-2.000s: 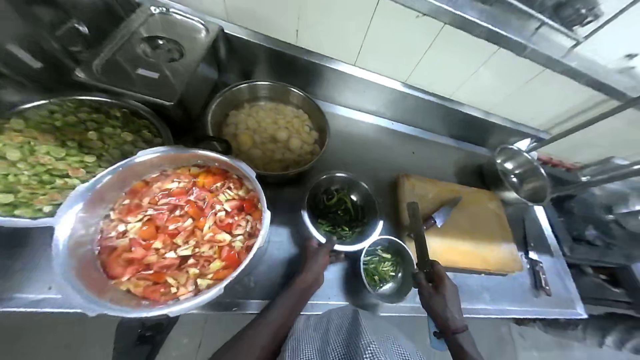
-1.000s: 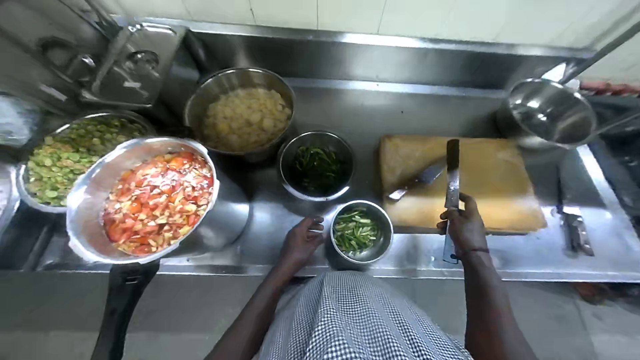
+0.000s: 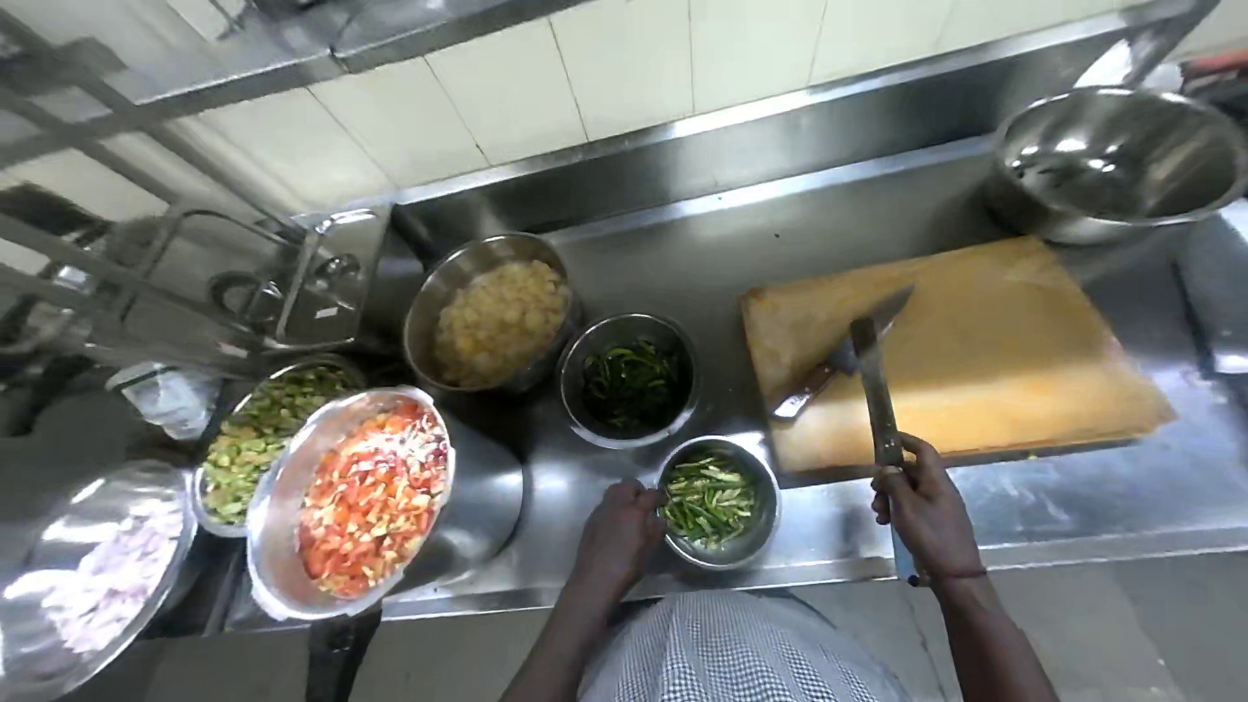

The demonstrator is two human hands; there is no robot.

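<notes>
My left hand [image 3: 621,531] has its fingers at the left rim of a small steel bowl of cut green chillies [image 3: 720,502], near the counter's front edge. In my right hand [image 3: 921,502] is a long, dark-bladed tool that looks like a knife or sharpening steel [image 3: 875,390], held upright over the front of a yellow cutting board [image 3: 1014,361]. Behind its blade, a knife with a dark handle [image 3: 807,392] lies slanted on the board. Just behind the chilli bowl stands another steel bowl with dark green chillies [image 3: 629,380].
At left stand a pot of chopped tomatoes [image 3: 375,497], a pot of peeled pale vegetables [image 3: 502,322], a pan of cut green vegetables [image 3: 263,439] and a bowl of chopped onions [image 3: 117,575]. An empty steel pot [image 3: 1121,166] sits back right, under a wall shelf's supports.
The long tool in my right hand was lower beside the small bowl two seconds ago and is now at the board. My left hand has moved from the rear bowl to the front one. The view has shifted.
</notes>
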